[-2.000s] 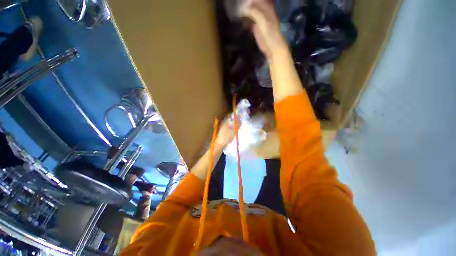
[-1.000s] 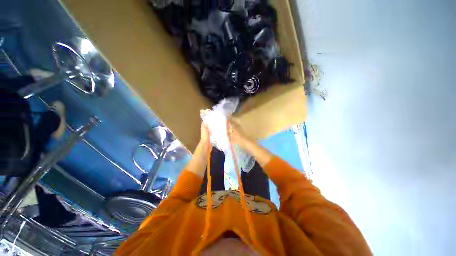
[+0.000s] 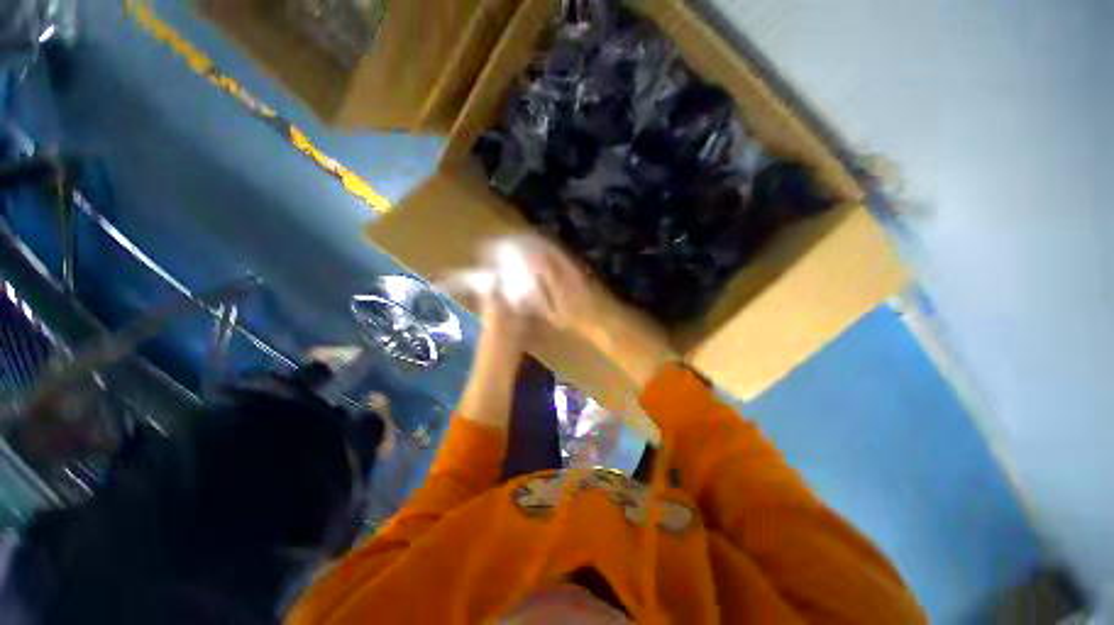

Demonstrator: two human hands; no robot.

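My left hand (image 3: 498,320) and my right hand (image 3: 564,293) are together in front of my chest, both blurred. They hold a whitish, shiny bundle (image 3: 516,271) that looks like a clear plastic bag; what is in it cannot be told. The hands are over the near flap of an open cardboard carton (image 3: 800,305). The carton holds many glossy black plastic parts (image 3: 648,159), some with clear wrapping among them.
A second carton (image 3: 409,67) stands beyond at the upper left. A person in dark clothing (image 3: 183,501) is at the lower left, near metal frames. A chrome stool base (image 3: 407,320) stands on the blue floor, which has a yellow line (image 3: 324,156). A pale wall is at right.
My right hand has come back from inside the carton to meet my left hand at the whitish bundle. The view has turned, bringing the second carton and yellow line into sight.
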